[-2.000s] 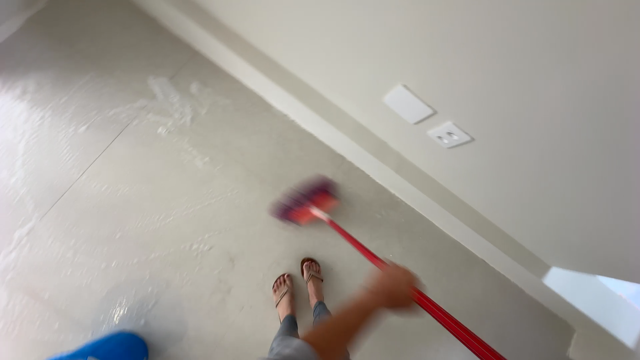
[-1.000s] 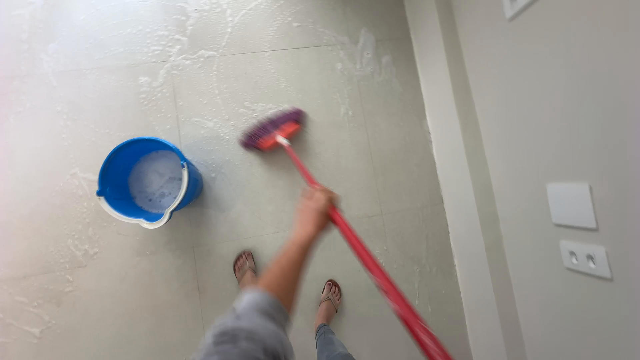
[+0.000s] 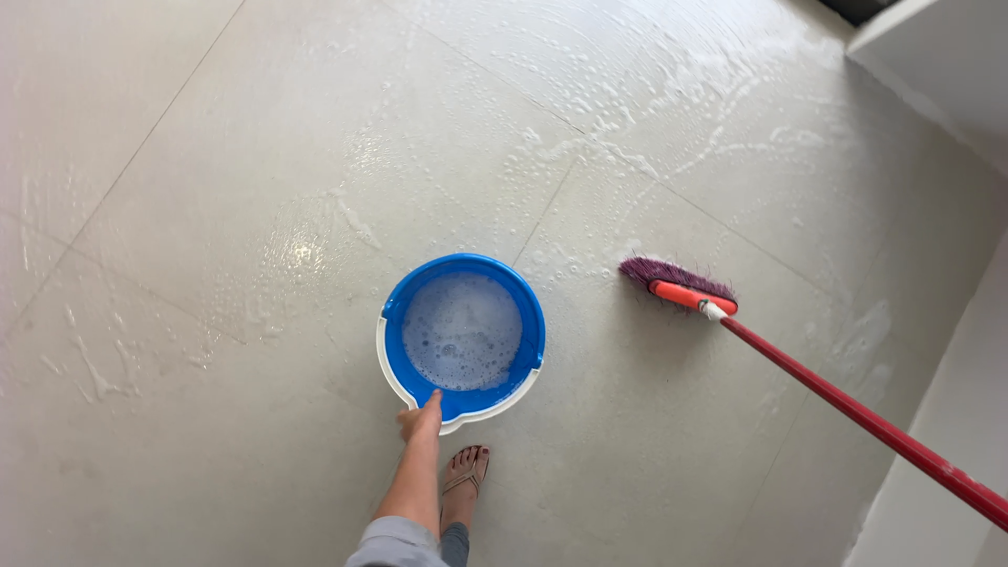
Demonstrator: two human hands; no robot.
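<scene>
A blue plastic bucket (image 3: 540, 323) of sudsy water stands on the floor, its white handle lying along the near rim. My left hand (image 3: 421, 417) grips the near rim and handle, thumb over the inner edge. Right of the bucket, a broom with purple bristles (image 3: 685, 276) and an orange-red head (image 3: 681, 296) rests on the floor. Its red pole (image 3: 850, 402) runs out of view at the right edge. My right hand is out of the picture, so what it holds is hidden.
Wet soap foam (image 3: 614, 126) spreads over the large pale floor tiles. A wall (image 3: 937, 441) runs along the right, with a white panel edge (image 3: 921, 47) and a dark object at the upper right. My sandaled foot (image 3: 466, 476) is just below the bucket.
My left hand has let go of the broom pole and taken hold of the bucket. The view has turned away from the wall outlets.
</scene>
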